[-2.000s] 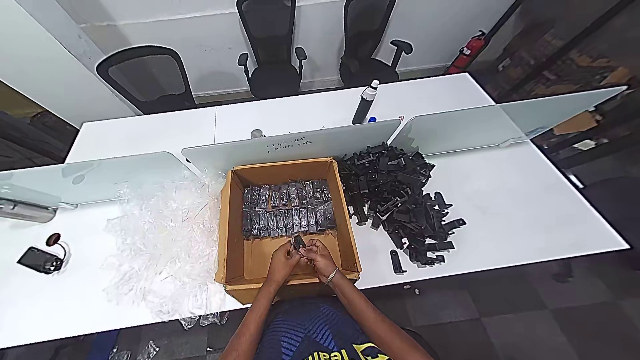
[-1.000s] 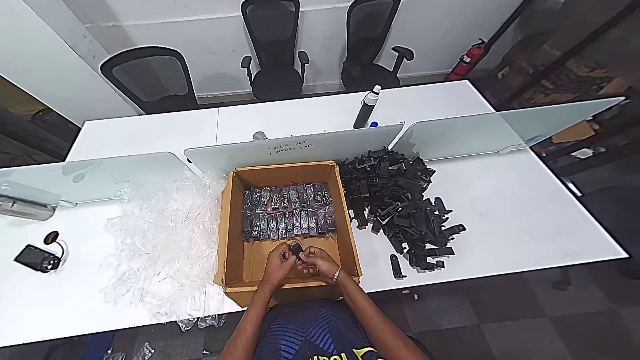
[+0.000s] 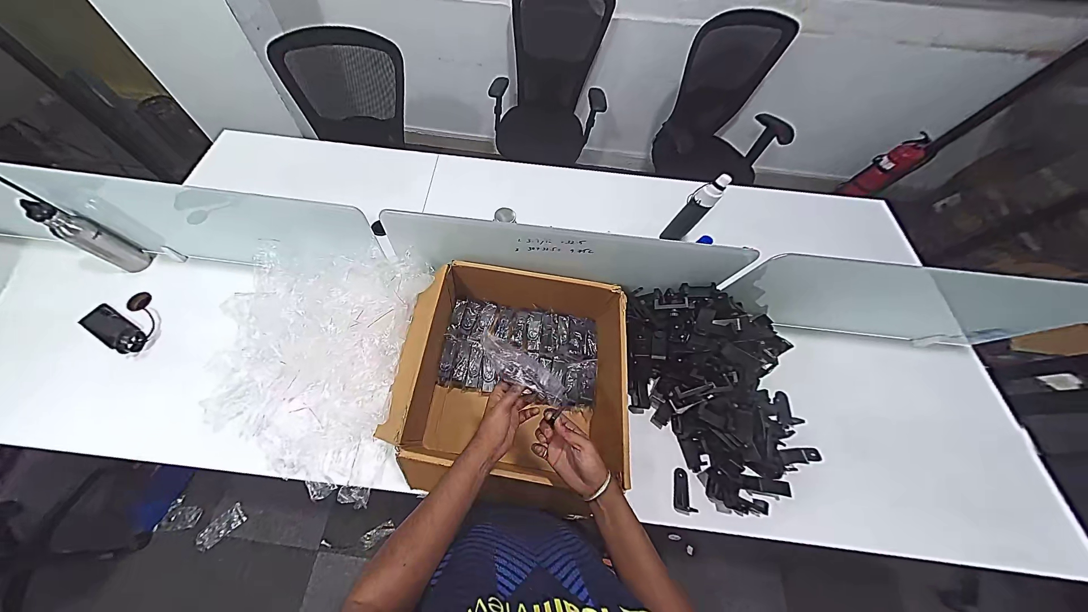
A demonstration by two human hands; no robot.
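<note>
My left hand (image 3: pixel 505 418) is over the near part of an open cardboard box (image 3: pixel 416 365), its fingertips on the lower end of a clear plastic bag (image 3: pixel 525 369). Beside it, my right hand (image 3: pixel 571 452), with a pale band at the wrist, pinches a small dark part (image 3: pixel 552 417); its exact kind is unclear. Rows of black parts in clear plastic bags (image 3: pixel 527 327) lie in the box beyond my hands. Whether the raised bag holds a part cannot be told. To the right of the box is a heap of loose black plastic clamp-like parts (image 3: pixel 722 391).
Left of the box spreads a large pile of clear plastic bags (image 3: pixel 314 365). Glass dividers (image 3: pixel 552 246) stand behind it. One black part (image 3: pixel 681 490) lies near the table's front edge. A metal bottle (image 3: pixel 102 242) and a small black device (image 3: pixel 113 328) are at far left.
A clear plastic bag now shows at my hands above the packed rows; a second ago my hands held a dark part low in the box. The view has shifted left.
</note>
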